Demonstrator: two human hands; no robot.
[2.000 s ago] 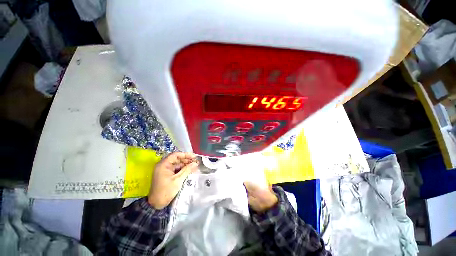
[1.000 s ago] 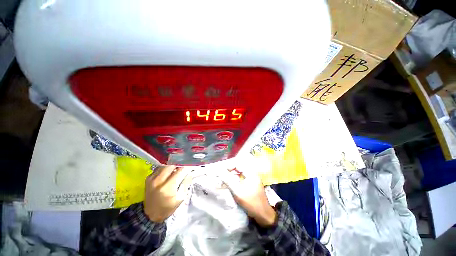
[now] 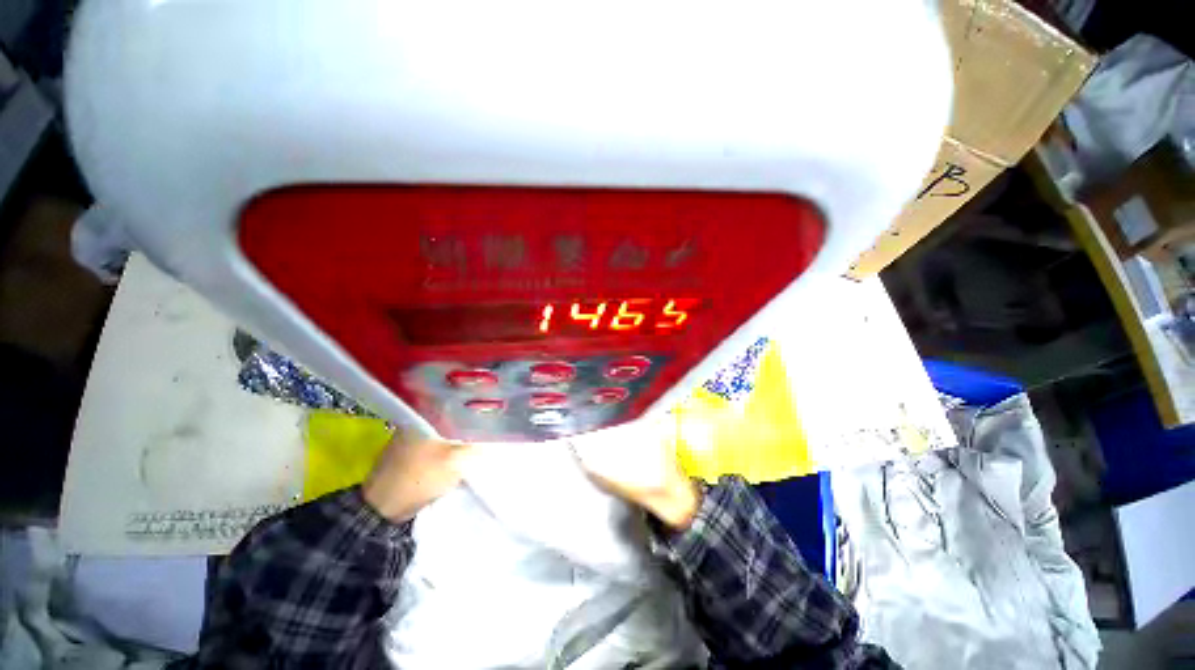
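Note:
The button attaching machine's white rounded head [image 3: 524, 92] fills the upper middle, with a red control panel [image 3: 328, 249] and a lit counter display [image 3: 609, 317] reading 1465. A pale garment [image 3: 537, 563] lies over the lap and runs up under the head. My left hand [image 3: 414, 474] is at the garment's left edge, its fingertips hidden under the head. My right hand [image 3: 642, 474] is on the garment's right side, overexposed, its fingertips partly hidden. Whether the fingers pinch the cloth cannot be seen. The dies are hidden.
Heaps of small silver-blue parts lie left [image 3: 295, 380] and right [image 3: 738, 372] of the head. Yellow sheets [image 3: 343, 452] show at the table's front edge. A garment pile [image 3: 970, 537] lies right beside a blue bin [image 3: 972, 382]. A cardboard carton [image 3: 996, 105] stands behind right.
Since one second ago, the machine head appears shifted right and lower in view. Both hands have gone further under it, and the cloth lies smoother. The counter still reads 1465.

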